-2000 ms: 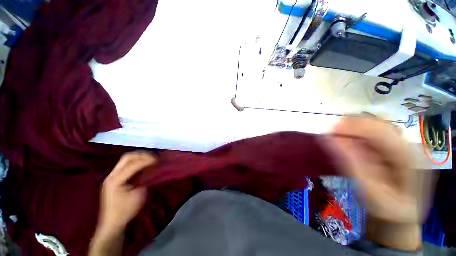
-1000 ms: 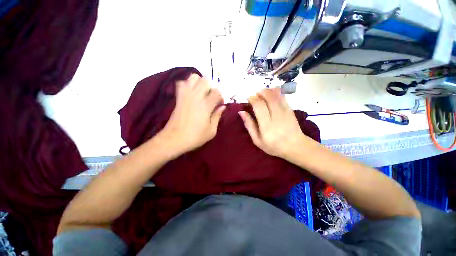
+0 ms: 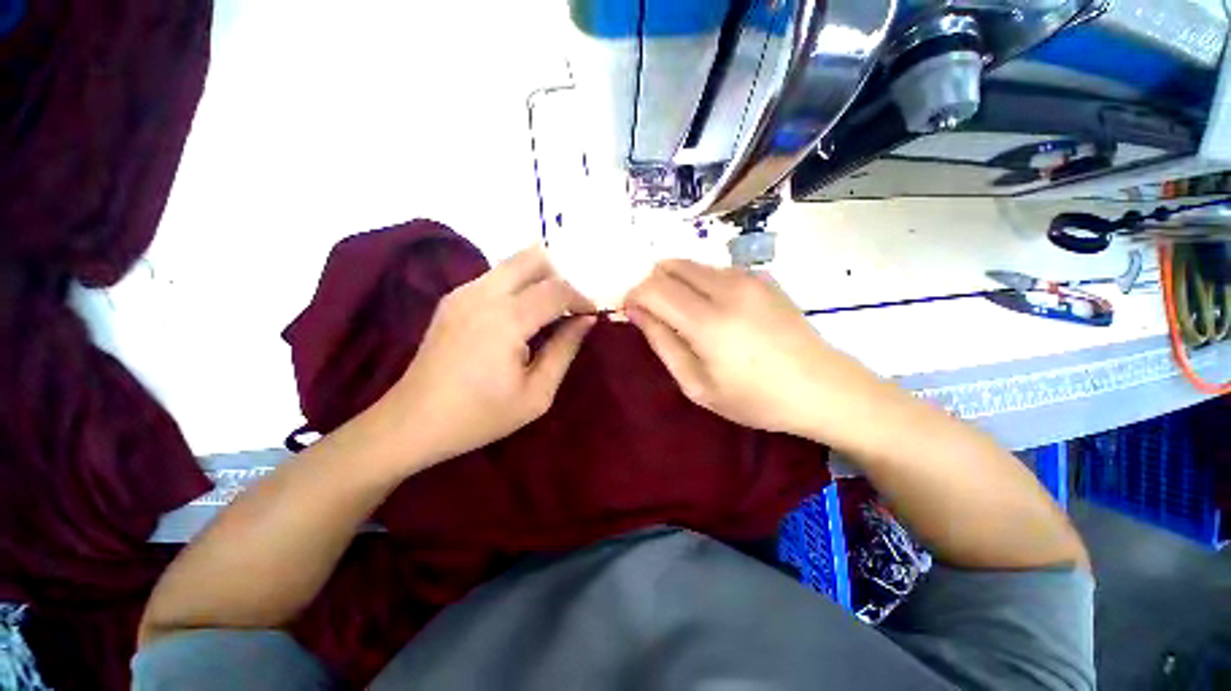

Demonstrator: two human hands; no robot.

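A maroon garment piece (image 3: 608, 446) lies over the table's near edge and my lap, below the needle area (image 3: 662, 189). My left hand (image 3: 502, 338) pinches its upper edge between thumb and fingers. My right hand (image 3: 702, 331) pinches the same edge just to the right, fingertips close to the left hand's. A small pale spot shows on the edge between them; I cannot tell what it is. The fingertips are a little nearer to me than the needle area. The white sewing machine (image 3: 864, 108) with blue parts stands above and to the right.
A larger maroon bundle (image 3: 101, 176) hangs over the table's left side. Thread snips (image 3: 1053, 298) and black-ringed scissors (image 3: 1083, 232) lie right. A measuring tape (image 3: 1040, 392) runs along the near edge. A blue basket (image 3: 817, 547) with scraps stands below, and orange tubing (image 3: 1181, 317) hangs far right.
Both hands came from holding the cloth stretched apart at the table's front to in front of the needle, then closed together on its edge. The view has moved closer to the machine.
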